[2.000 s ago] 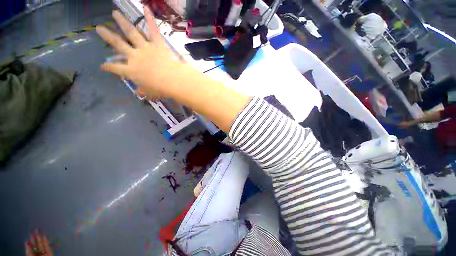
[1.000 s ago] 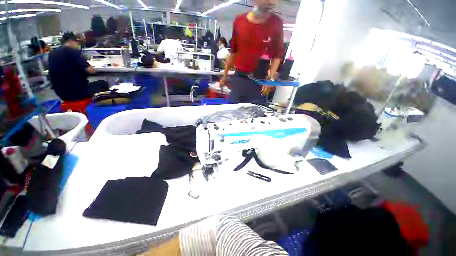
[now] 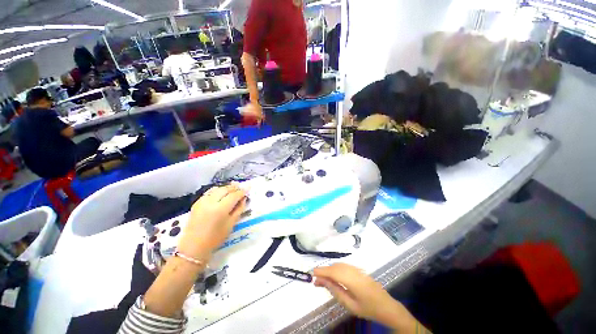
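The white sewing machine [image 3: 307, 209] with a blue stripe stands at the centre of the table. My left hand [image 3: 215, 218] rests on top of its head, fingers curled; whether they hold anything is hidden. My right hand [image 3: 356, 293] has its fingertips closed on the end of dark thread snips [image 3: 292, 273], which point left, low over the tabletop in front of the machine. A black forked strip [image 3: 268, 253] lies by the machine's arm, behind the snips. A black cut panel [image 3: 98, 323] shows at lower left, partly hidden by my left arm.
A white trough [image 3: 98, 202] with black cloth [image 3: 153, 207] runs behind the machine. A large black garment heap [image 3: 418, 104] and a dark flat rectangle [image 3: 398, 227] are at right. A person in red [image 3: 278, 39] stands beyond; another sits at left [image 3: 42, 140].
The view has turned from the floor to the machine and moved closer. My left hand is now on the machine head. My right hand has come in and taken hold of the snips, which lay on the table.
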